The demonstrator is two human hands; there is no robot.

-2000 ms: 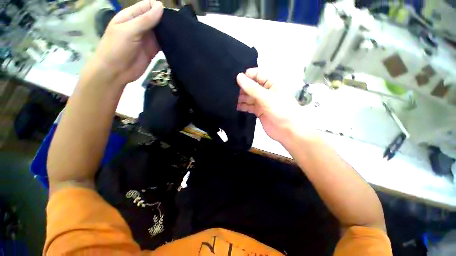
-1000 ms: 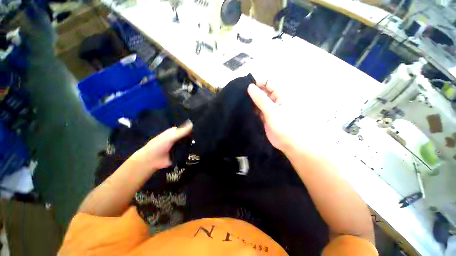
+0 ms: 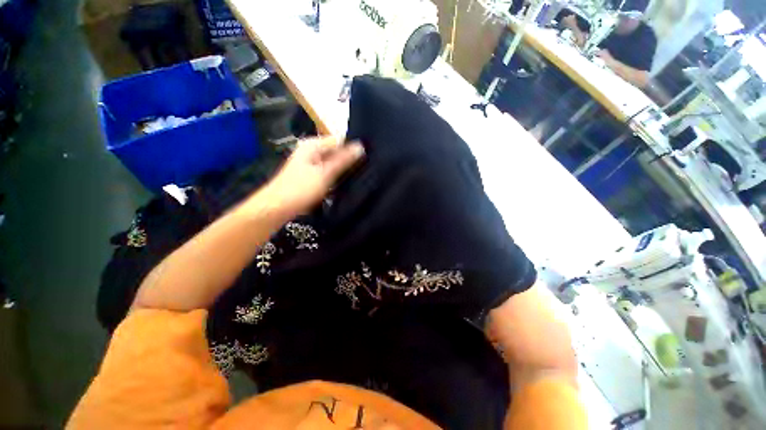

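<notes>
A black garment piece (image 3: 420, 193) with cream floral embroidery is spread across my lap and raised in front of me, its upper part reaching over the table edge. My left hand (image 3: 323, 168) pinches the cloth at its left edge, near the upper part. My right hand is hidden under the cloth at the right; only the wrist and forearm show, so its fingers cannot be seen. More black embroidered cloth (image 3: 252, 311) lies bunched on my lap and to the left.
A blue bin (image 3: 181, 134) with pale scraps stands on the floor at left. A white table (image 3: 579, 218) runs diagonally behind the cloth. One sewing machine (image 3: 369, 34) stands at the top, another (image 3: 672, 294) at right. A person (image 3: 626, 50) works at the upper right.
The view has turned left and away from the right machine. The cloth has been lifted and spread wider, showing embroidery. My right hand has gone from view beneath it.
</notes>
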